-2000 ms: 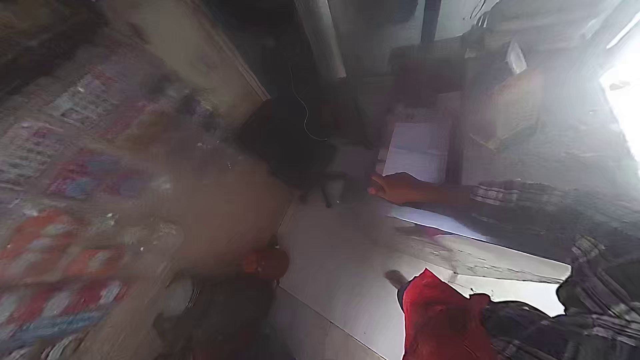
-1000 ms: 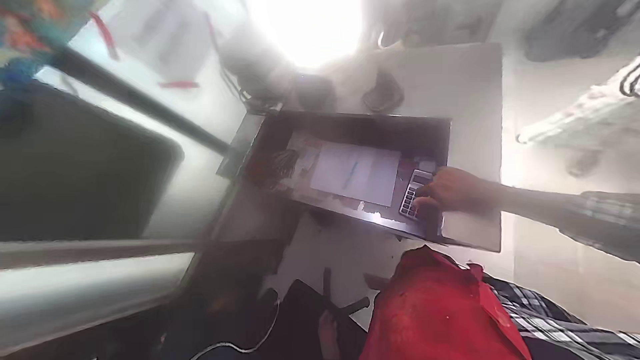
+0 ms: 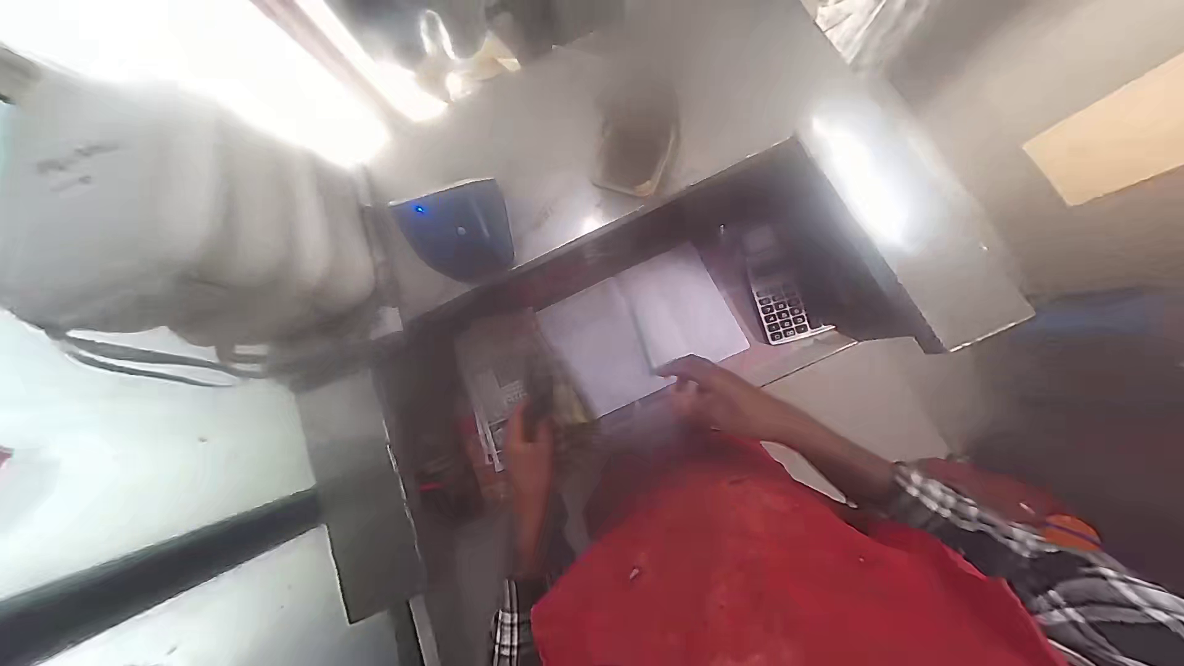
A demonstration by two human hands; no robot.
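Observation:
An open notebook with pale pages (image 3: 643,324) lies on the shelf inside the desk recess. My right hand (image 3: 708,393) is at its lower right edge, fingers bent near the page; whether it grips anything is unclear. My left hand (image 3: 532,435) is left of the notebook and seems to hold a dark object, blurred, beside printed papers (image 3: 504,393). Something yellowish shows close to those fingers. A calculator (image 3: 782,310) with dark keys rests right of the notebook, with no hand on it.
On the desktop (image 3: 555,120) above the recess stand a blue device (image 3: 458,231) with a lit blue light and a blurred brownish container (image 3: 638,153). A dark bar (image 3: 166,546) crosses the lower left. Bright light glares at the upper left.
My right hand has moved from the calculator to the notebook's lower edge. My left hand now shows at the papers on the left. The view has turned strongly.

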